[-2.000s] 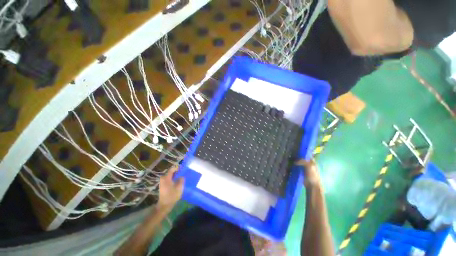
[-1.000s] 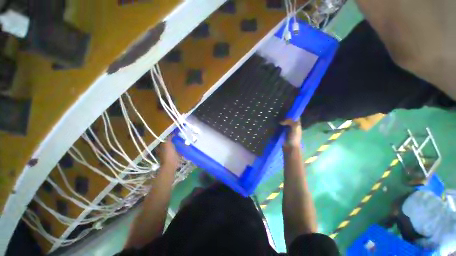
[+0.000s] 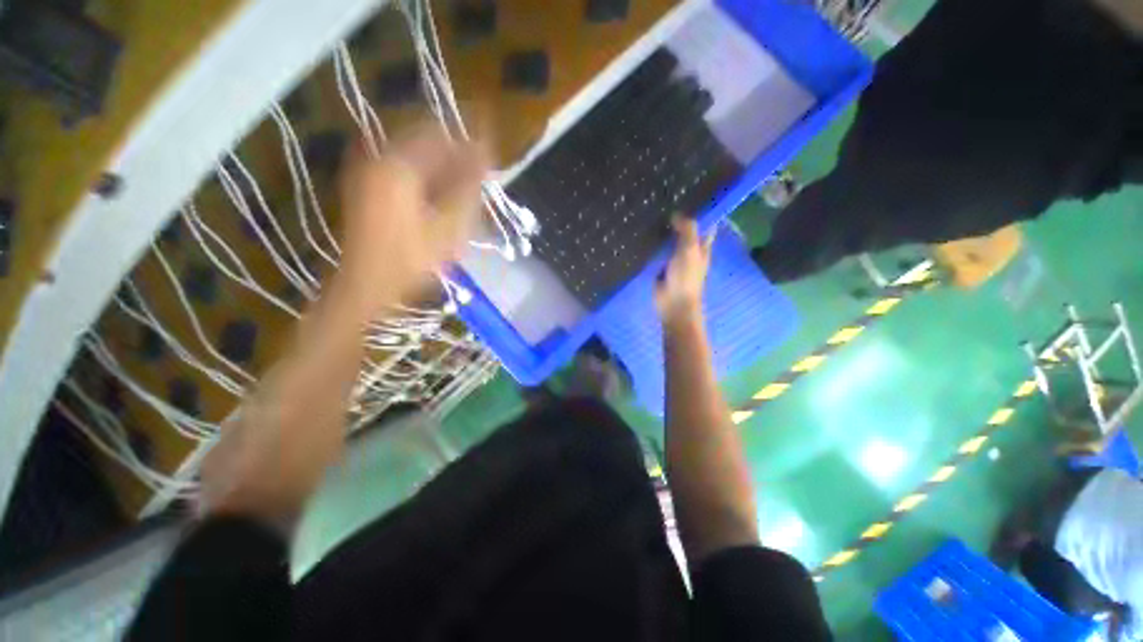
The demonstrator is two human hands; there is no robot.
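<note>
A blue tray (image 3: 802, 53) lies tilted against the lower shelf edge. Black power adapters (image 3: 614, 176) fill its middle in rows, with pale liner (image 3: 533, 295) bare at both ends. My right hand (image 3: 684, 270) grips the tray's near right side. My left hand (image 3: 420, 201) is blurred, raised off the tray beside the hanging white cables; its fingers and anything in them cannot be made out. White cable plugs (image 3: 516, 223) hang over the tray's left corner.
The curved shelf rail (image 3: 163, 151) runs along the left, with white cables hanging below. A ribbed blue crate (image 3: 740, 307) sits beneath the tray. Another person's dark clothing (image 3: 953, 138) is at upper right. On the green floor are a metal frame (image 3: 1088, 364) and blue crates (image 3: 971, 596).
The tray has moved up and to the left against the shelf edge. My left hand has let go of the tray and risen to the cables. My right hand has stayed on the tray.
</note>
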